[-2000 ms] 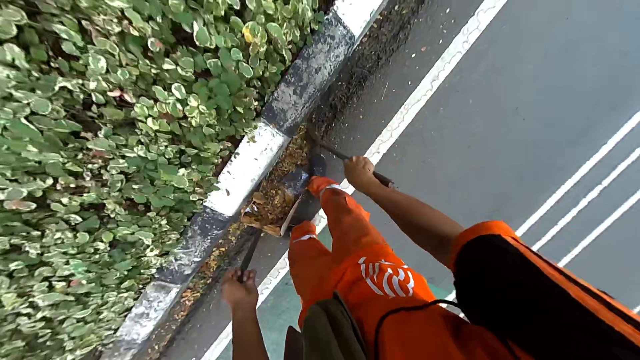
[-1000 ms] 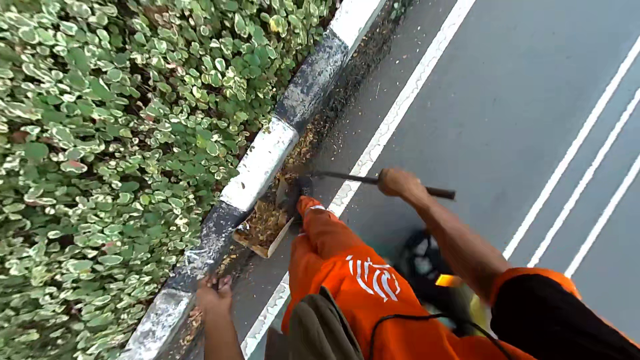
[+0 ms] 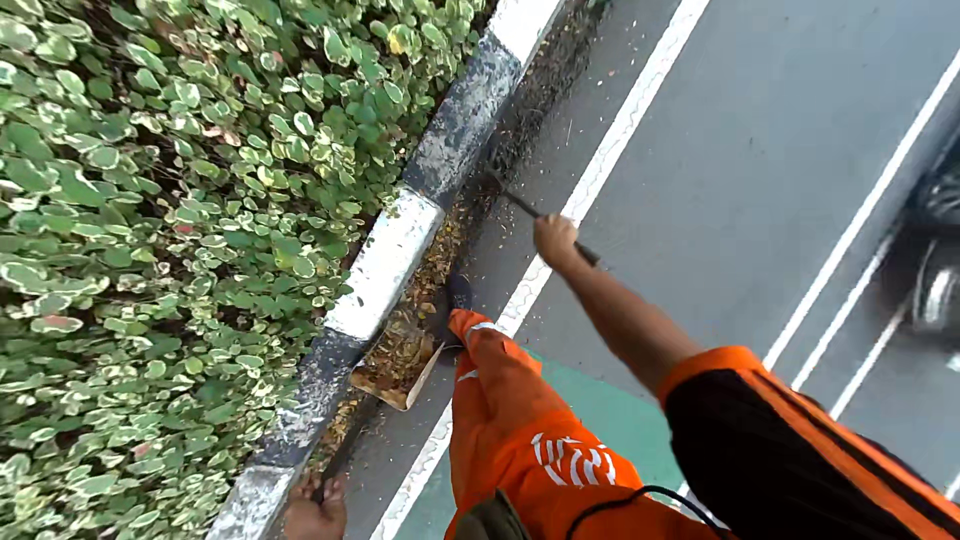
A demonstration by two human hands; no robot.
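My right hand (image 3: 556,238) is closed around the dark handle of a long thin tool (image 3: 520,202), whose far end lies in dirt and dry leaves by the curb; its head is too blurred to name. My left hand (image 3: 316,508), at the bottom beside the curb, is closed on a dark handle (image 3: 339,457) that runs up toward a dustpan-like open scoop (image 3: 415,384). Dry yellow and brown leaves (image 3: 397,352) fill the scoop. My shoe (image 3: 459,291) stands just above it, next to the leaf litter.
A black-and-white painted curb (image 3: 386,262) runs diagonally, with a variegated leafy hedge (image 3: 172,225) on its left. Gray road with white lines (image 3: 622,127) lies to the right. A blurred vehicle (image 3: 934,247) is at the right edge.
The tool in my right hand has swung from lying nearly level across the road line to slanting up toward the curb. A blurred vehicle has appeared at the right edge.
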